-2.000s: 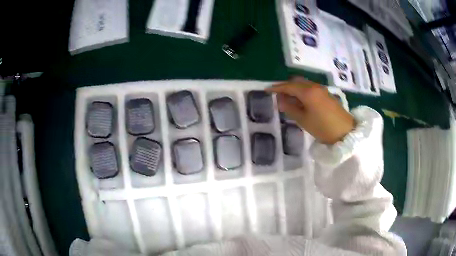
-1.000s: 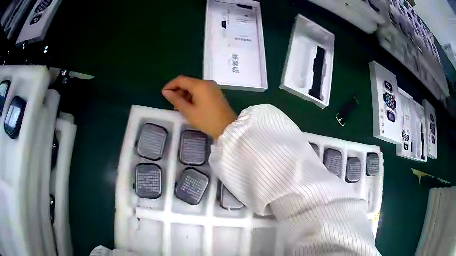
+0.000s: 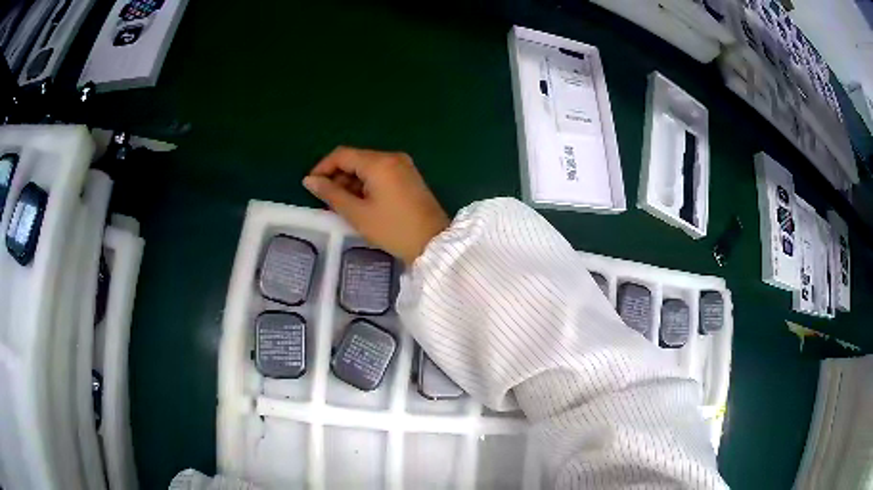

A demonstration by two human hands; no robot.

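Observation:
A white foam tray (image 3: 235, 287) lies in front of me. Its upper pockets hold several dark watch bodies (image 3: 280, 345) with printed grey backs up. The lower pockets in view hold no watch bodies. My right hand (image 3: 388, 201) is at the tray's far left edge, palm down, with thumb and fingertips together and nothing visible in them. My right sleeve covers the tray's middle pockets. My left hand is out of the picture; only a bit of striped sleeve shows at the bottom left edge.
Beyond the tray on the green surface (image 3: 249, 105) lie an open white box (image 3: 574, 144), a box with a black strap (image 3: 660, 158), a small dark piece (image 3: 727, 241) and printed boxes (image 3: 775, 220). Another printed box (image 3: 134, 43) is upper left. Foam tray stacks stand left (image 3: 57, 335) and right (image 3: 847, 421).
The open boxes, dark piece and printed boxes beyond the tray have shifted right. The upper-left printed box has come further into view. Since the earliest frame, my right hand has moved left across the tray.

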